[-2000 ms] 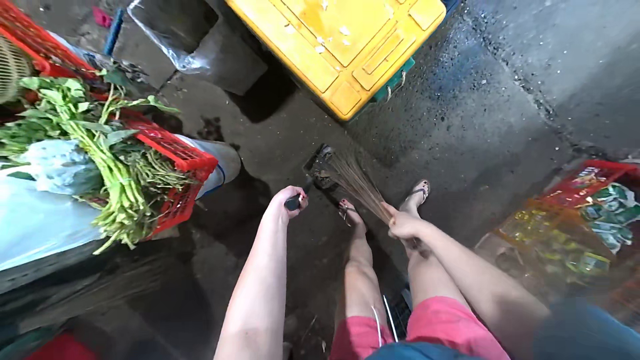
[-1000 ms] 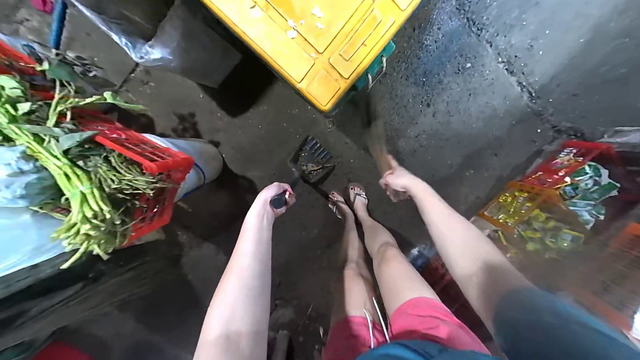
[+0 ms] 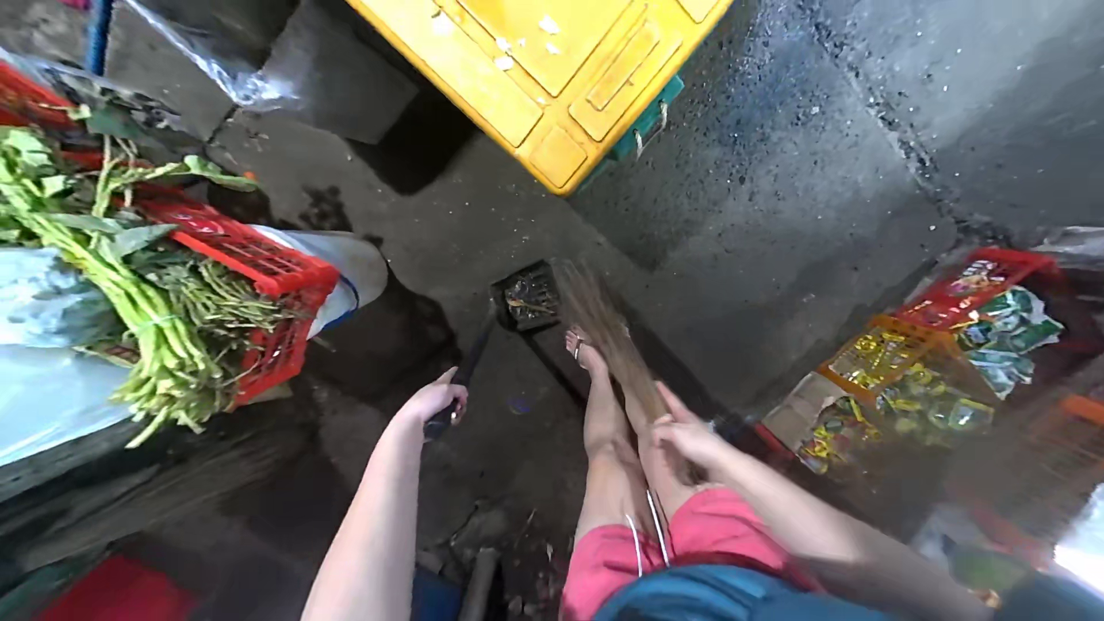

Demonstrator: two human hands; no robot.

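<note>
My left hand (image 3: 440,404) is closed around the dark handle of a long-handled dustpan. The black dustpan (image 3: 530,297) lies on the dark floor ahead of my feet, with plant scraps and dirt in it. In my right hand (image 3: 686,431) is a broom of thin brown bristles (image 3: 608,332), blurred by motion. Its spread tip is at the right edge of the dustpan, and whether they touch I cannot tell. My sandalled foot (image 3: 586,352) is just below the pan, beside the bristles; the other foot is mostly hidden behind the broom.
A yellow plastic lid (image 3: 561,159) tops a green container ahead. On the left, a red crate (image 3: 285,280) holds leafy greens (image 3: 129,302) beside a white cylindrical container (image 3: 366,267). Crates of packaged goods (image 3: 880,354) are at the right. A grey block-like object (image 3: 345,86) stands at upper left.
The broom, out to the right and blurred one second ago, now has its bristles beside the dustpan. My right hand has moved in closer to my legs. The left hand still holds the dustpan handle.
</note>
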